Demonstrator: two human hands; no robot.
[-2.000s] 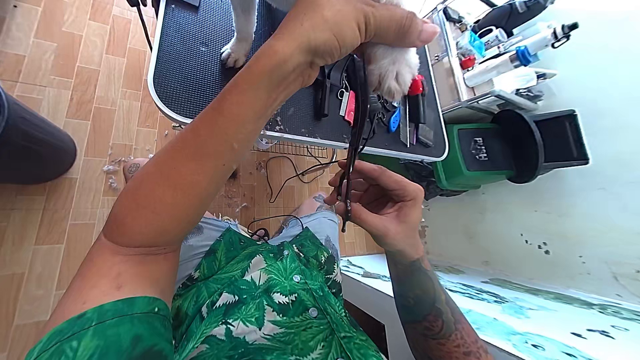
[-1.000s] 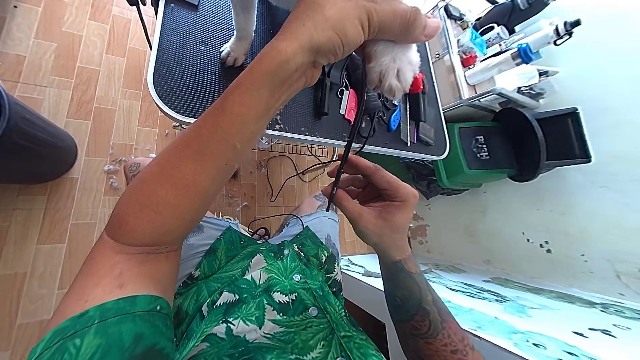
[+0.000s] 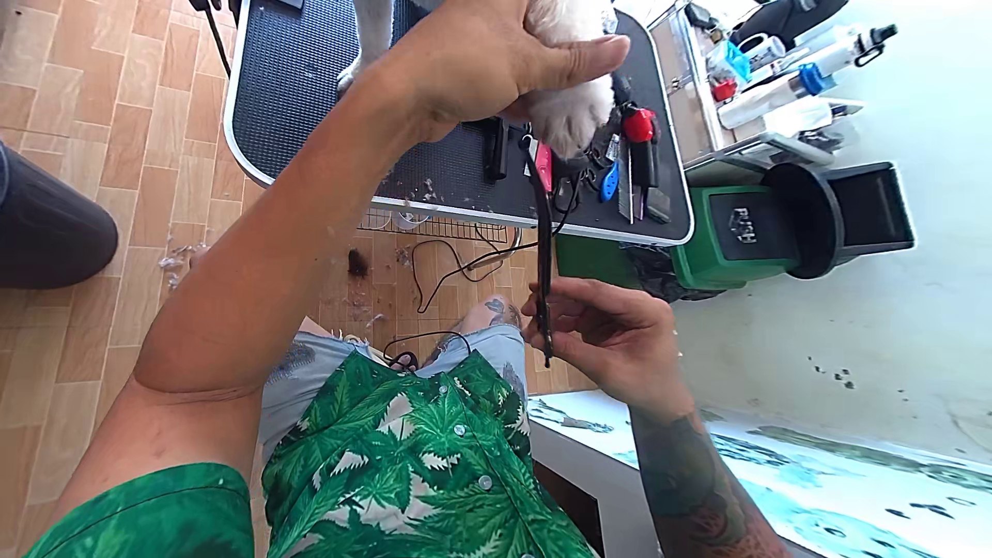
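My left hand (image 3: 504, 62) reaches over the grooming table (image 3: 287, 93) and is wrapped around a white furry animal leg, its paw (image 3: 572, 120) hanging below my thumb. In front of the table edge, my right hand (image 3: 612, 329) pinches a long, thin black tool (image 3: 544, 256), probably scissors seen edge-on, whose tip end rises close to the paw. Another white leg (image 3: 373, 35) stands on the mat to the left. The animal's body is out of frame.
On the table lie a black comb or clipper part (image 3: 496, 147), a blue-handled tool (image 3: 610, 182), a metal comb (image 3: 625, 186) and a red-topped black item (image 3: 640, 128). A green bin (image 3: 709, 240) stands right, a dark bin (image 3: 46, 217) left. Cables and hair clumps lie on the floor.
The black tool was spread into two blades two seconds ago; its parts now lie close together. My left hand has stayed around the leg.
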